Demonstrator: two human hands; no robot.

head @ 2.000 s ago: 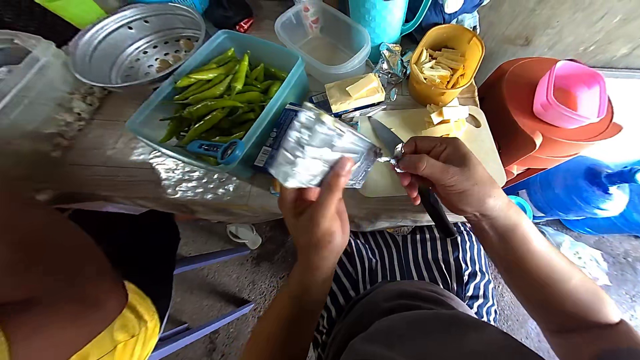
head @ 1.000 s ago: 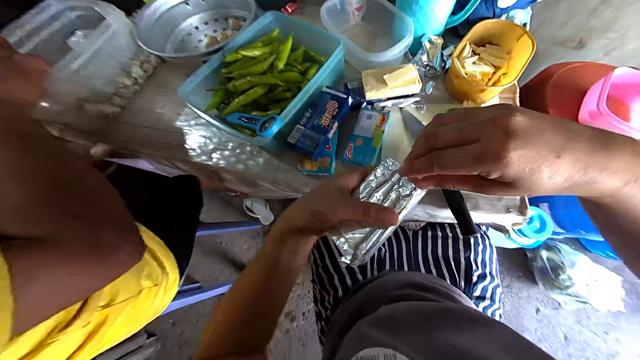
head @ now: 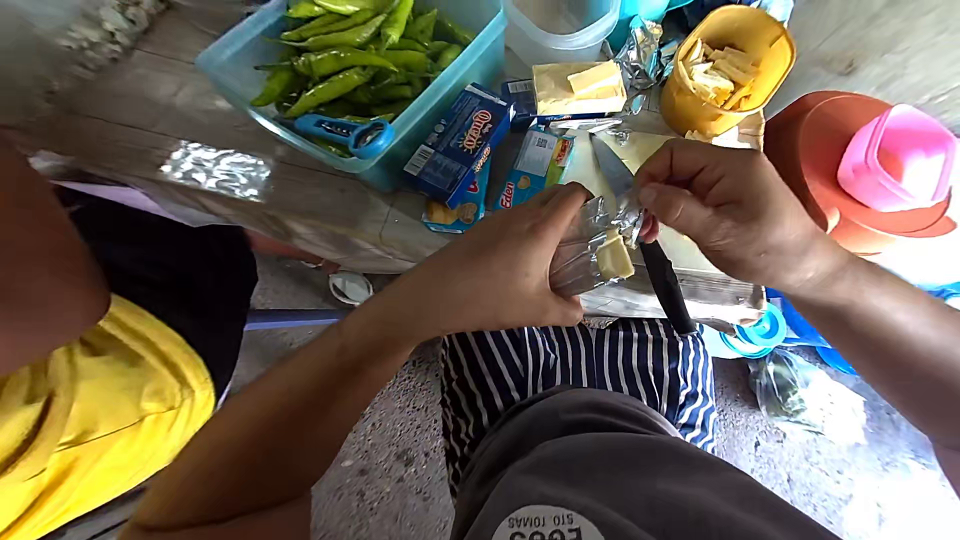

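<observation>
My left hand (head: 517, 262) grips a foil-wrapped block of cheese (head: 615, 256), its pale end bare where the foil is peeled back. My right hand (head: 712, 202) pinches the torn foil (head: 628, 217) at the block's upper right. Beneath that hand a black-handled knife (head: 666, 285) rests on a pale cutting board (head: 697, 259), blade pointing away from me. Beyond lie cheese boxes (head: 461, 142) and a cut cheese block (head: 577, 88) with a loose slice on top. A yellow container (head: 780, 56) holds cut cheese strips.
A teal tub (head: 247, 97) of green chili peppers stands at the left, a blue peeler (head: 345, 133) on its rim. A clear container (head: 562, 45), a red-brown lidded container (head: 799, 142) and a pink tub (head: 862, 161) stand around. A person in yellow (head: 150, 390) is at my left.
The foil at one end of the block has been opened, baring cheese that was covered a second ago. The view has moved closer to the table.
</observation>
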